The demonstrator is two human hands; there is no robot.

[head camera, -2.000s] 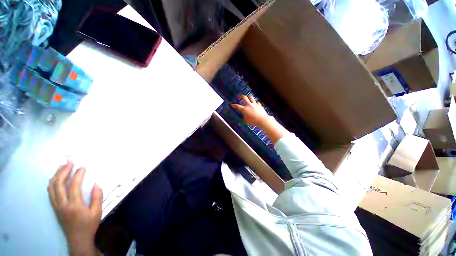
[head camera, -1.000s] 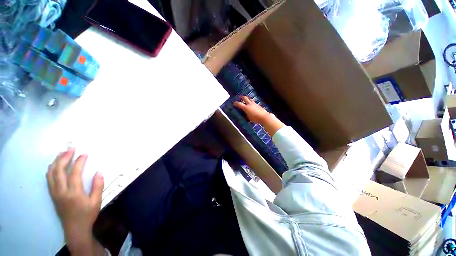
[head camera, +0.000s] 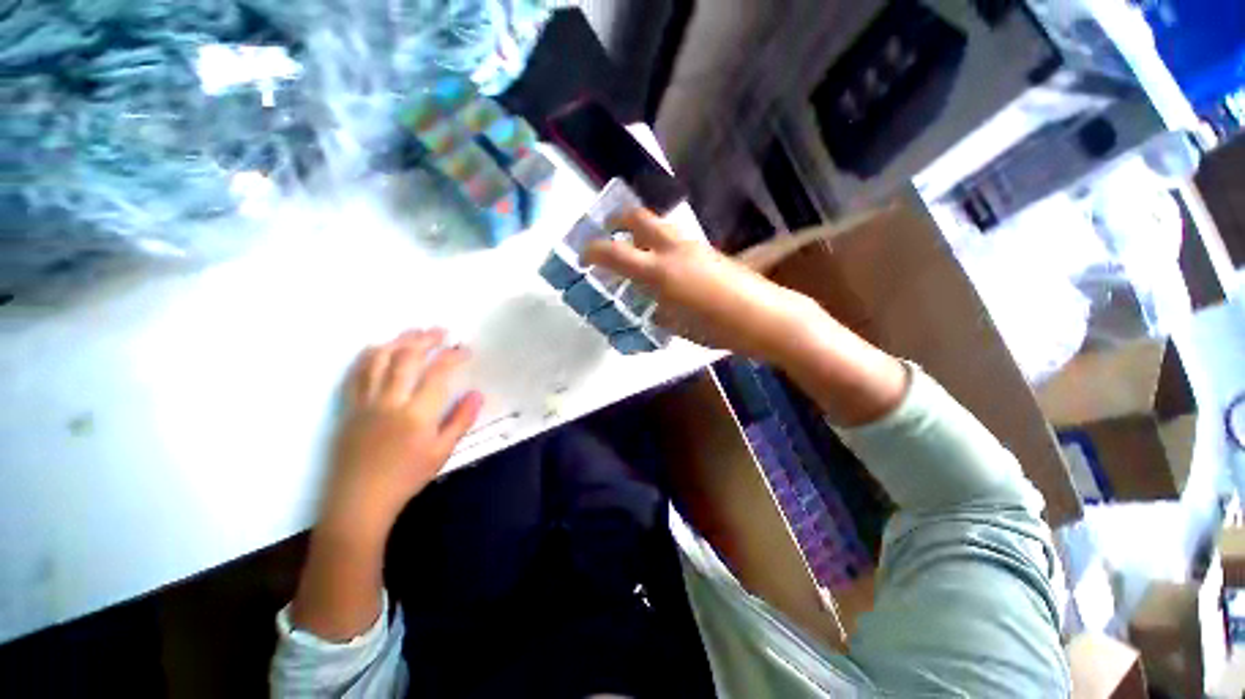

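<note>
My right hand (head camera: pixel 669 273) is over a block of small retail boxes (head camera: pixel 597 303) at the right end of the white tabletop (head camera: pixel 205 464), its fingers on the boxes. The boxes stand close together in rows, with greyish ends. My left hand (head camera: pixel 403 417) lies flat and empty on the tabletop near its front edge, fingers a little apart. A part-packed cluster of blue boxes with orange marks (head camera: pixel 478 157) stands behind. The open supply carton (head camera: pixel 956 301) is at the table's right end, with a dark purplish grid of box ends (head camera: pixel 806 498) inside.
The smartphone (head camera: pixel 610 148) lies behind my right hand. A large tangled cable pile in clear plastic (head camera: pixel 150 123) covers the back of the table. Another open brown carton (head camera: pixel 1126 410) and clear plastic (head camera: pixel 1010 273) are at the right.
My right hand has come out of the supply carton and onto the tabletop with a block of small boxes. My left hand stays on the table. The view has swung left.
</note>
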